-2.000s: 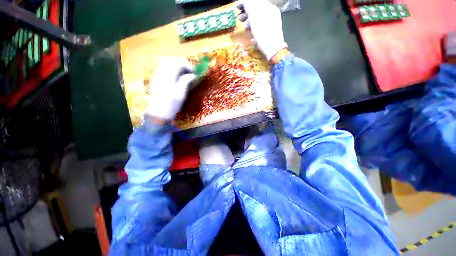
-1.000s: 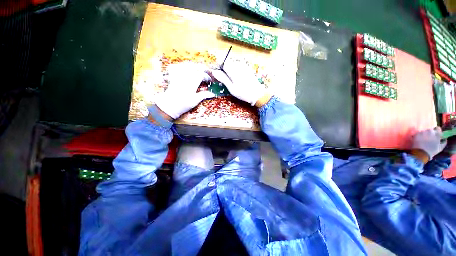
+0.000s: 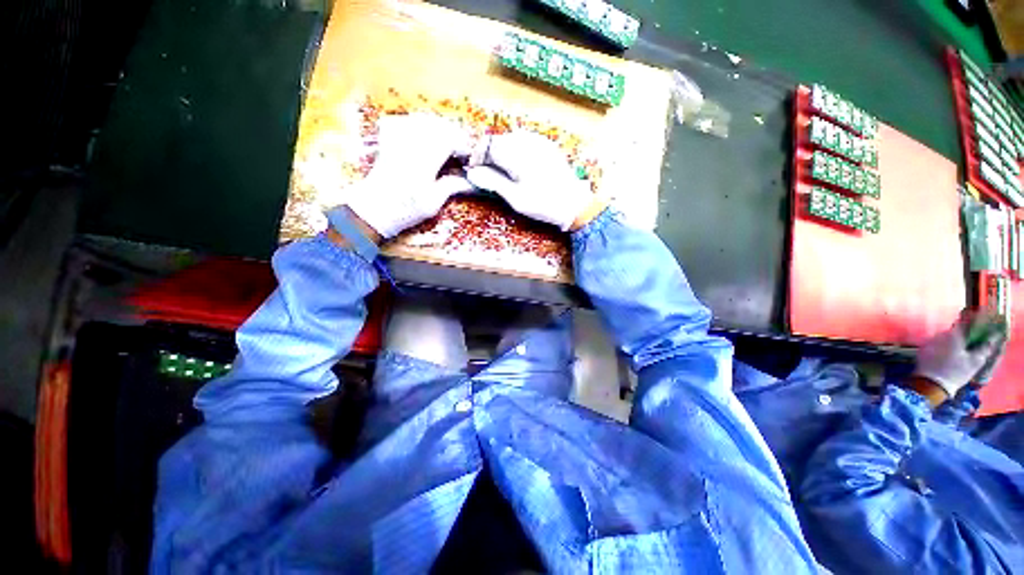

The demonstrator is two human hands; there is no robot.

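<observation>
My left hand and my right hand, both in white gloves, meet fingertip to fingertip over the tan pad. What is between the fingers is hidden. A small green piece shows at the right edge of my right hand; the gloves may cover the rest of a board. No thin stick is visible. Reddish-brown debris lies around and below the hands. A green board strip with pale squares lies near the pad's far edge.
Another green strip lies beyond the pad. Clear film is right of it. A red mat at right bears several boards; a neighbour's gloved hands hold something dark green. A black tote and red sheet are at lower left.
Two seconds ago my hands were apart, my right at the far strip. Since one second ago, the dark stick and the green board between my fingers have gone from sight. The neighbour's hands have shifted slightly.
</observation>
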